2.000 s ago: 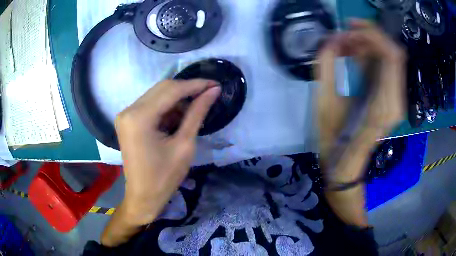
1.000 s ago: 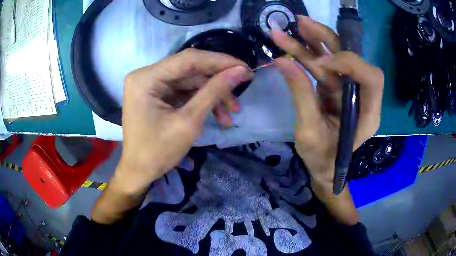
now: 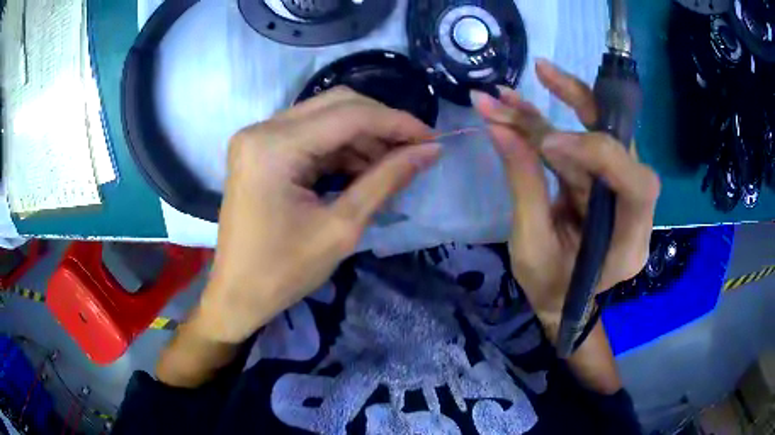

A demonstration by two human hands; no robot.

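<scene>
My left hand [image 3: 289, 204] pinches one end of a hair-thin wire [image 3: 459, 132] between thumb and forefinger. My right hand [image 3: 561, 195] pinches the wire's other end and also holds the soldering iron [image 3: 596, 212], its metal barrel pointing away from me. Behind my hands lies a black ear cup housing [image 3: 374, 78], partly hidden by my left hand. A speaker driver plate [image 3: 469, 36] with a silver centre lies just beyond my right fingertips. The black headband [image 3: 151, 110] curves at the left.
Another driver plate [image 3: 316, 24] lies at the far edge. Paper sheets [image 3: 51, 110] are at the left on the green bench. Black loose parts [image 3: 731, 110] lie at the right. A blue parts bin [image 3: 680, 289] and a red stool [image 3: 102, 297] stand below the bench edge.
Both hands have come together over the bench, and a wire is now stretched between them. The right hand moved left from the bench's right side; the iron now shows clearly in it.
</scene>
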